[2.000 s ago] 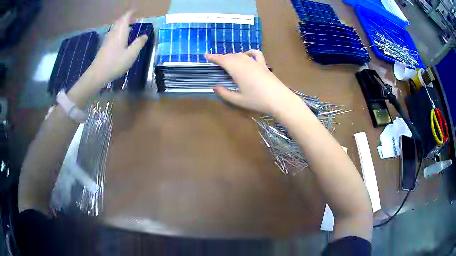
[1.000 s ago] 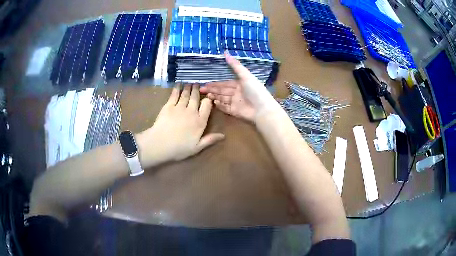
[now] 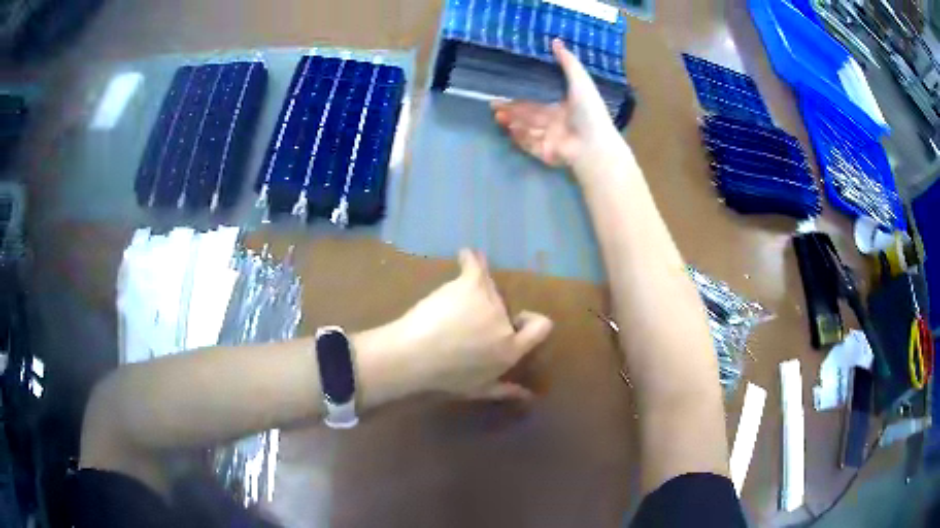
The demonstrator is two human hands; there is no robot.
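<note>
The finished stack of blue cell pieces stands at the top centre, at the far end of a grey-green mat. My right hand is at the near side of the stack, palm towards it, fingers apart. Whether it touches the stack is hard to tell. My left hand is over the brown tabletop near the centre, fingers loosely bent, slightly blurred. I see nothing held in either hand.
Dark blue cell piles stand at left, another at right. White sheets and long ribbons lie left, under my forearm. Short ribbons, white strips, a black block and a blue tray are right.
The stack now sits farther away, baring the mat in front of it, with my right hand beside it. My left hand has drawn back from the stack's front towards me. The view has shifted.
</note>
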